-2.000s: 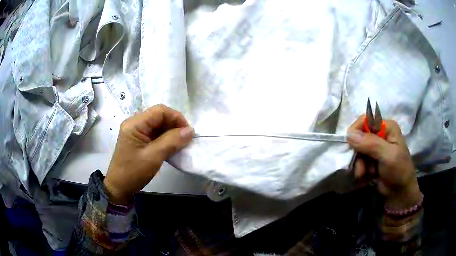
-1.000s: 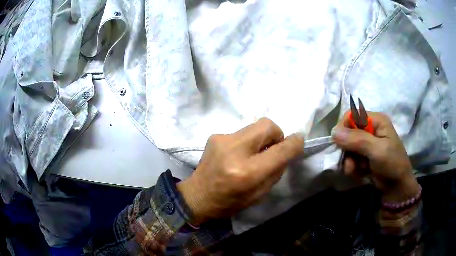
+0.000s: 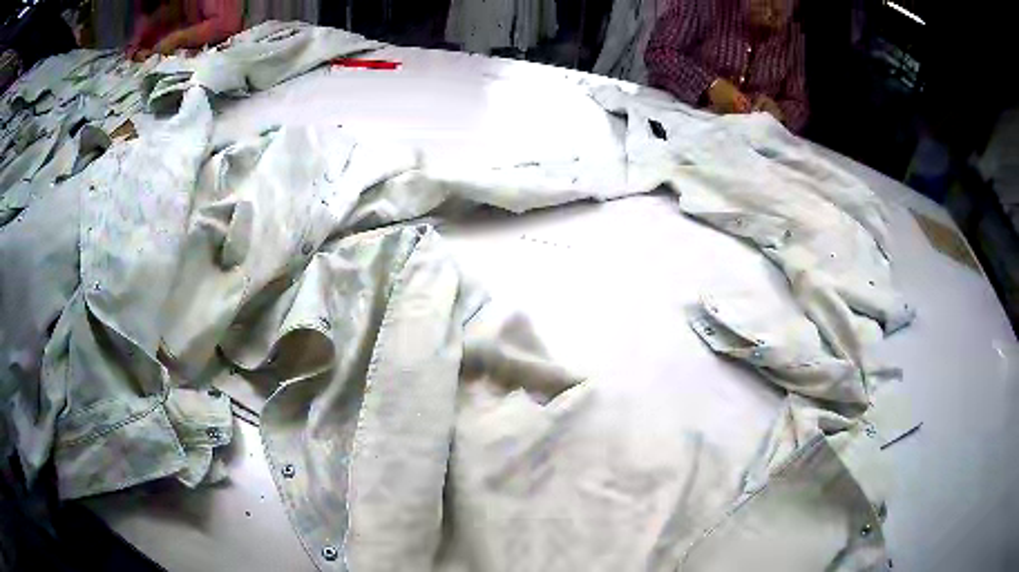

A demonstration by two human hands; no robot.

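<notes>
A pale grey-white jacket [image 3: 581,475] lies nearest in front of me, spread on the white table and cut off by the bottom edge of the view. Its left part shows a straight stitched strip [image 3: 405,391] and an edge with small dark snaps [image 3: 288,472]. Its right part has a stitched seam and a snap [image 3: 865,530] near the edge. The cloth is wrinkled in the middle. Neither of my hands is in the picture, and the snips are not in view.
More pale garments lie at the left [image 3: 145,223] and across the back right [image 3: 771,190] of the white table [image 3: 626,268]. A red object [image 3: 367,65] lies at the back. A person in a checked shirt [image 3: 726,50] and another person's pink sleeve [image 3: 212,22] are across the table.
The view has tilted up and now takes in the far side of the table. Both hands, the snips and the held seam have gone out of the picture.
</notes>
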